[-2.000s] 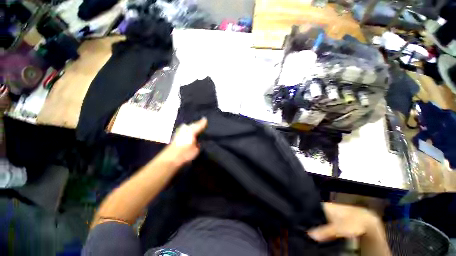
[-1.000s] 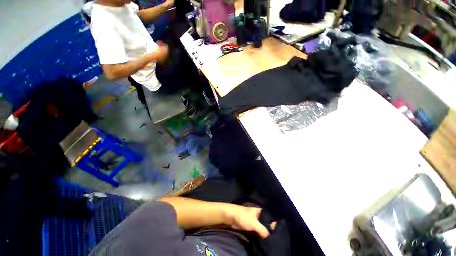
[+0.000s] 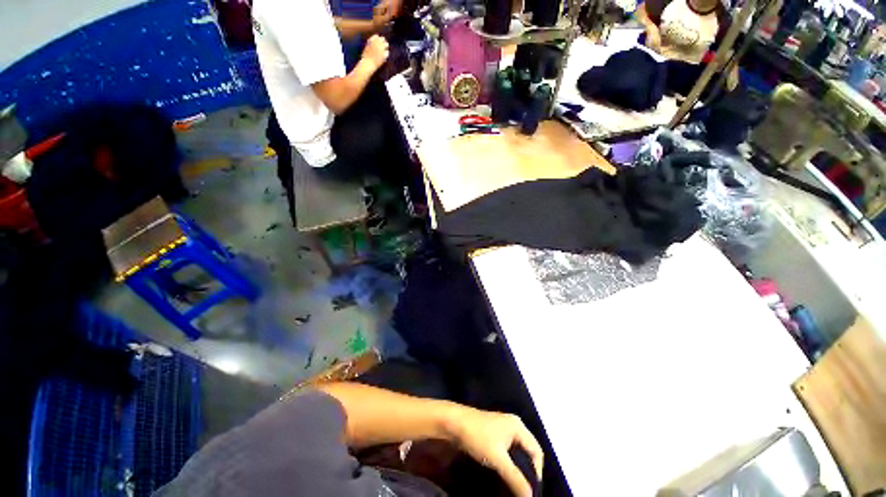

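Note:
My left hand (image 3: pixel 500 445) is at the bottom centre, beside the table's front edge, with its fingers closed around a bunch of black fabric (image 3: pixel 526 468). Most of that fabric is hidden or lost in the dark below the table. My right hand is out of the picture. A pile of black pieces (image 3: pixel 573 214) lies across the left end of the white table (image 3: pixel 622 359). Part of the machine, with a clear shiny cover (image 3: pixel 767 471), shows at the bottom right edge.
A person in a white shirt (image 3: pixel 296 73) sits beyond the table's left end near a purple machine (image 3: pixel 464 63). Red scissors (image 3: pixel 478 123) lie on the wooden board. A crinkled plastic bag (image 3: pixel 733 199) is behind the pile. A blue stool (image 3: pixel 189 277) stands on the floor.
The view has swung left, away from the machine. Two seconds ago both hands held the black piece in front of it; now only my left hand shows, low beside the table.

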